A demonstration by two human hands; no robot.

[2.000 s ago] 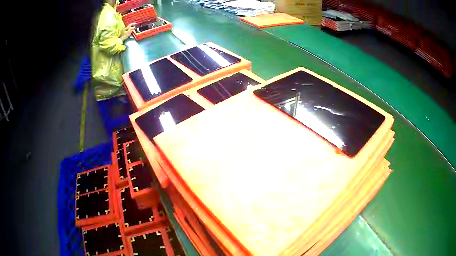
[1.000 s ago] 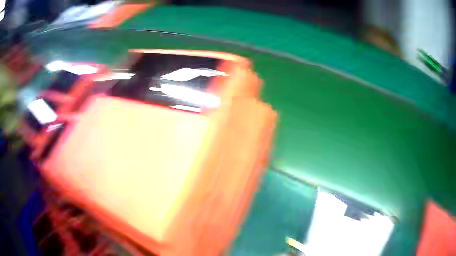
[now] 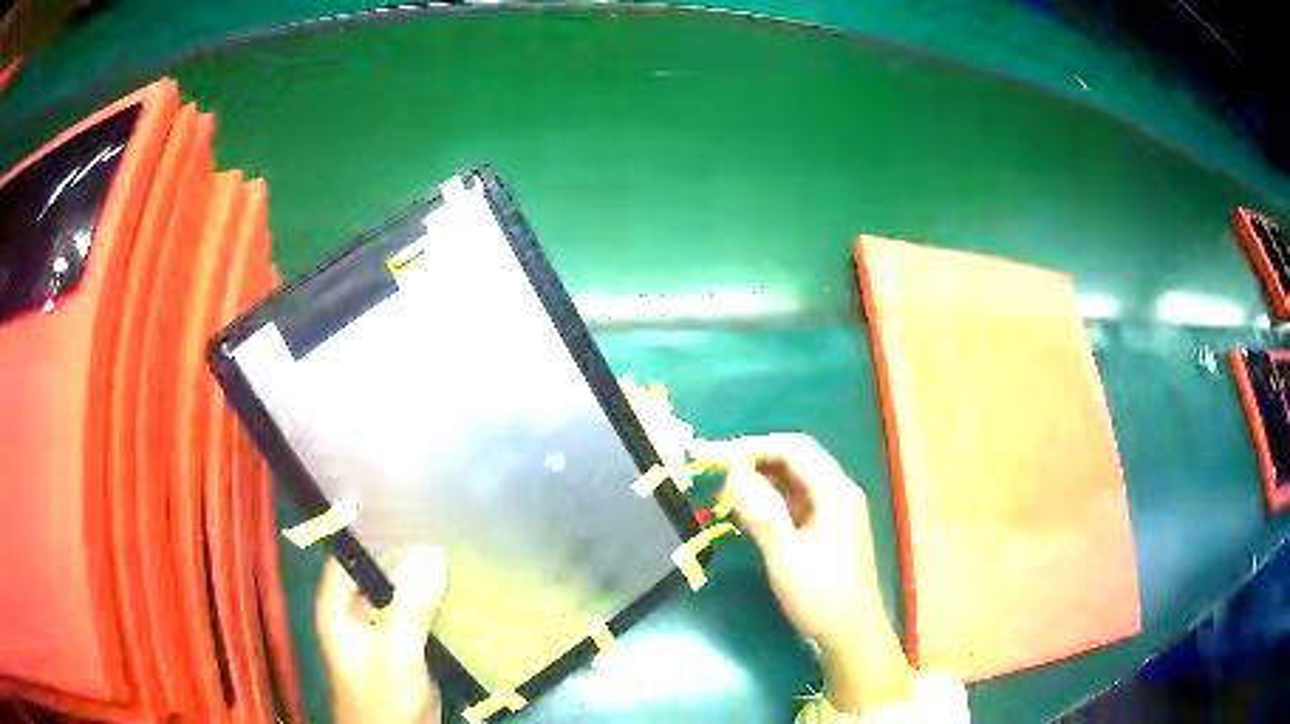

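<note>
A display panel [image 3: 481, 424] is held back side up and tilted over the bench, silver-grey with a black frame. My left hand [image 3: 382, 637] grips its lower left edge, thumb on the back. My right hand [image 3: 792, 516] is at its right edge, with thumb and forefinger pinched on a yellow tape tab [image 3: 715, 464]. Other tape tabs sit on the left edge [image 3: 323, 523], bottom edge and lower right corner. A crumpled pale tape pile [image 3: 658, 413] shows partly behind the panel's right edge.
A stack of orange foam trays [image 3: 212, 424] stands at the left, with a black panel [image 3: 64, 219] on top. A plain orange foam sheet [image 3: 1004, 453] lies on the green bench mat [image 3: 707, 170] at right. Trays with dark panels [image 3: 1266, 410] show at the far right edge.
The view has swung right from the tray stack to the bench. Both hands and the held panel now show; neither hand was clearly visible before.
</note>
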